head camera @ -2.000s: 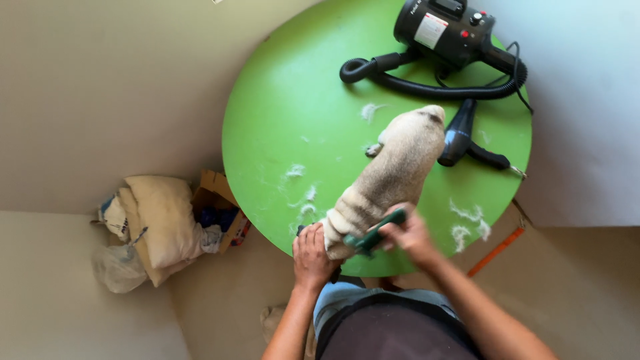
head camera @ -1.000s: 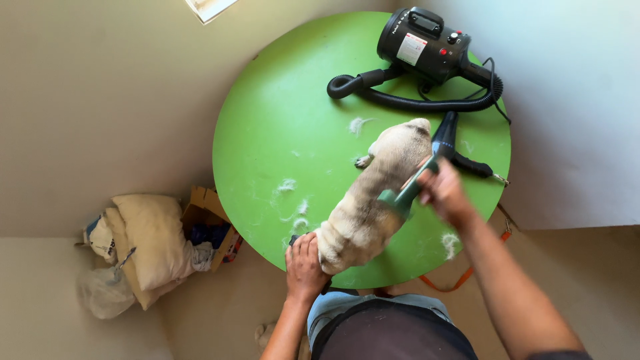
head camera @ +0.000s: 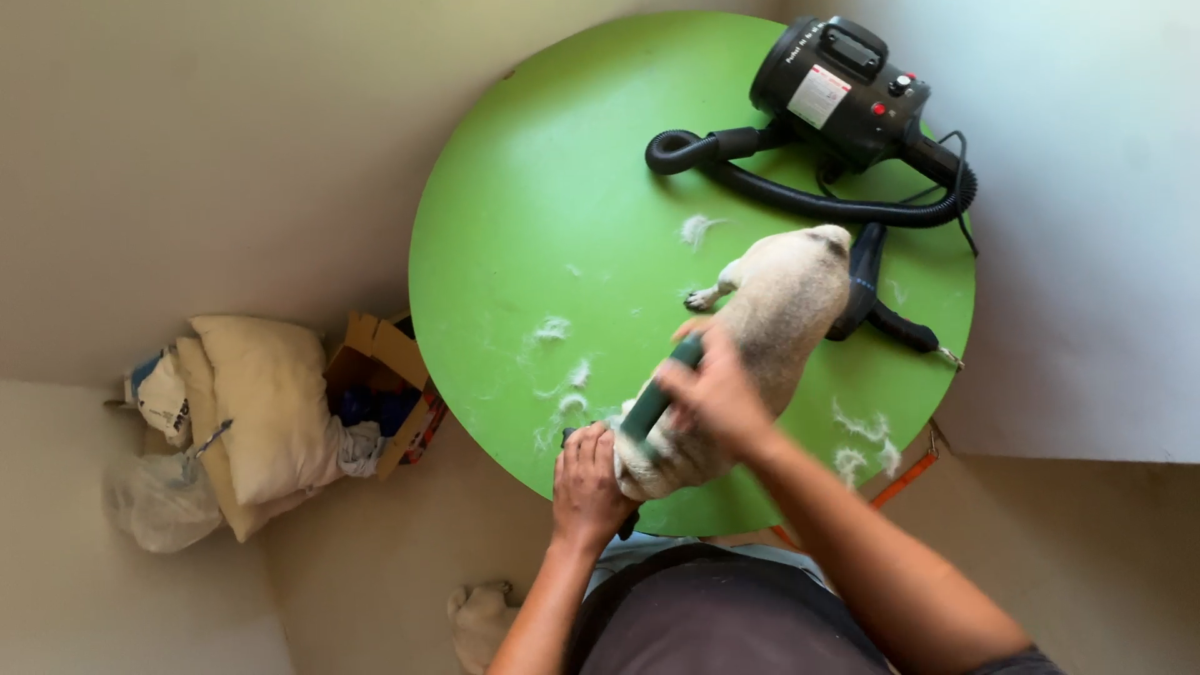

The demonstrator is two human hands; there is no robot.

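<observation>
A fawn dog (head camera: 783, 309), apparently a pug, is on the round green table (head camera: 525, 187), its head end toward my body. My left hand (head camera: 589, 478) rests on its head end at the table's near edge, fingers together; the face is hidden. In my right hand (head camera: 717, 389), blurred by motion, is a green-handled grooming tool (head camera: 661, 384), held over the dog's neck and shoulders. The tool's working end is blurred against the coat. Tufts of shed fur (head camera: 553, 328) lie on the table to the left of the dog.
A black pet dryer (head camera: 844, 94) with a coiled hose stands at the far right of the table. Beside the dog's rump lies a black hair dryer (head camera: 867, 291). Pillows (head camera: 272, 403) and a cardboard box (head camera: 375, 352) are left of the table. Another dog (head camera: 480, 623) is on the floor below.
My right hand has moved with the tool from the dog's mid-back down toward its neck. My left hand has stayed at the head end.
</observation>
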